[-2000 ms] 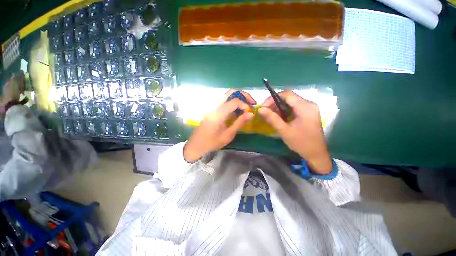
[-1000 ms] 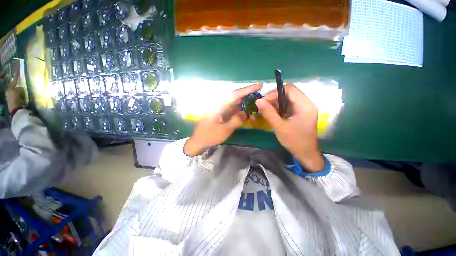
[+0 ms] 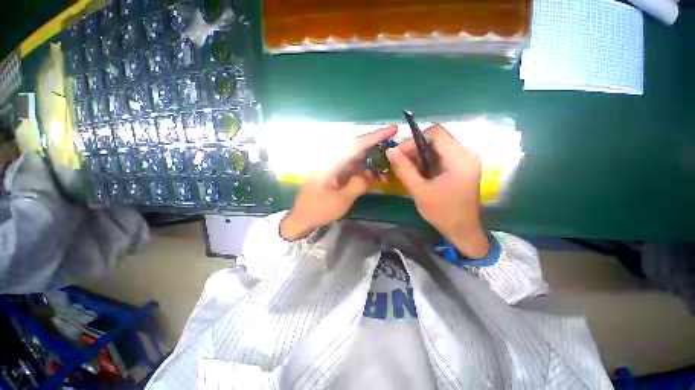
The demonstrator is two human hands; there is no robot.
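My left hand (image 3: 335, 183) holds a small dark round module (image 3: 380, 157) between thumb and fingers, its face showing dark green and blue. My right hand (image 3: 446, 179) holds dark slim tweezers (image 3: 423, 145) in the palm, the tip pointing up and away. My right thumb and index fingertips touch the module's right edge. Whether they hold a yellow piece cannot be told. Under both hands lies a glaring white liner sheet (image 3: 297, 148) with a yellow band (image 3: 491, 185) along its near side.
A clear blister tray (image 3: 164, 114) with round pieces in its right column lies at left, a white scrap (image 3: 207, 27) on it. Beyond are an amber stack (image 3: 396, 23), a gridded white sheet (image 3: 583, 46) and a white roll (image 3: 659, 9). A person's grey sleeve (image 3: 38, 221) is at far left.
My hands have moved from a yellow piece on the liner to the module, which now faces up in my left fingers. The tweezers have tilted. The other person's hand has left view.
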